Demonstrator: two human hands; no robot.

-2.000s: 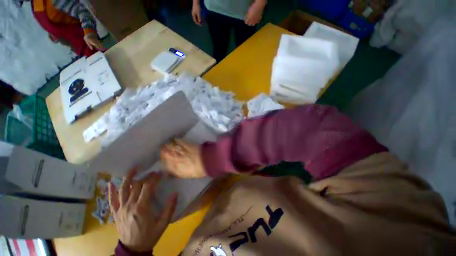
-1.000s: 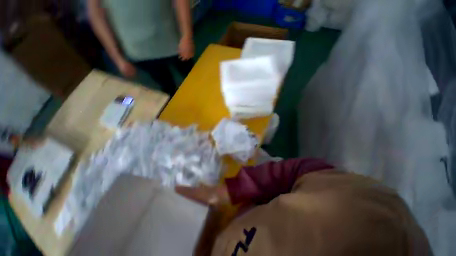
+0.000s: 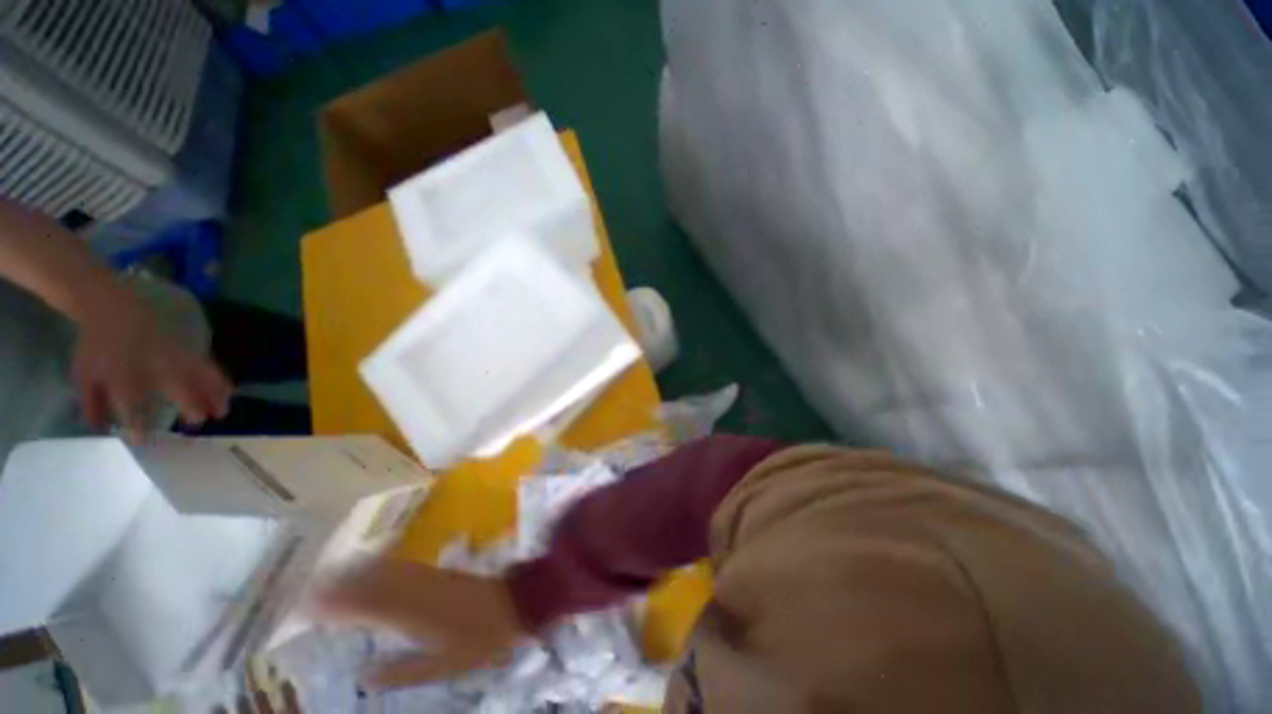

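Note:
An open white carton [image 3: 105, 537] lies at lower left with flaps spread and printed lettering on its side panel; its contents are unclear. My right hand [image 3: 426, 614] is blurred, beside the carton's right side and over the heap of small white packets [image 3: 593, 656]. Its thumb and fingers look apart, and nothing shows in it. Fingertips, seemingly of my left hand [image 3: 272, 693], show at the bottom edge by the carton; the rest is cut off. White papers [image 3: 558, 491] lie partly under my right sleeve. White foam pads [image 3: 495, 349] are stacked beyond, on the yellow table [image 3: 342, 307].
A brown carton [image 3: 419, 112] stands open beyond the table's far end. Another person's hand [image 3: 140, 356] is at left, behind the carton. Large translucent plastic film [image 3: 921, 251] fills the right side. A white-grey slatted unit [image 3: 112, 84] is at upper left.
The view has swung right, towards the foam pads and plastic film. The carton now shows its open inside at left. My right hand has moved from the carton's far edge to its right side.

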